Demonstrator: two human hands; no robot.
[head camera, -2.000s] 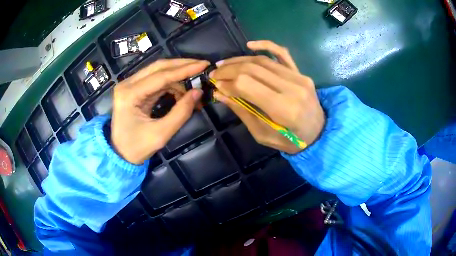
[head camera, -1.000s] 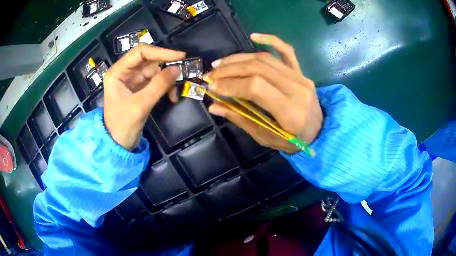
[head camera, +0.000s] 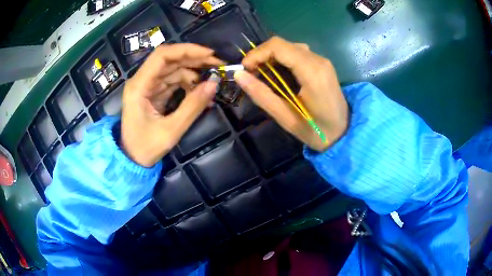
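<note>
My left hand (head camera: 162, 105) holds a small device unit (head camera: 229, 92) above the black tray; fingers partly hide it, and its dark housing hangs below the fingertips. A small silver-white battery (head camera: 233, 68) with a yellow end lies between my two hands. My right hand (head camera: 302, 89) pinches the battery's right end with thumb and forefinger. The same hand also holds the yellow tweezers (head camera: 281, 86) with the green rear end; their points stick up past the forefinger, apart from each other and touching nothing.
The black blister tray (head camera: 224, 170) spans the green surface under my hands. Device units lie in its upper pockets (head camera: 105, 77), (head camera: 143, 40). Another unit (head camera: 368, 6) is on the green surface at upper right. A pink-red fan (head camera: 6, 168) stands at the left edge.
The tweezer points have swung up away from the unit. The battery has moved up from below the housing to between the fingertips, and the housing now hangs beneath it. My left hand has moved slightly right.
</note>
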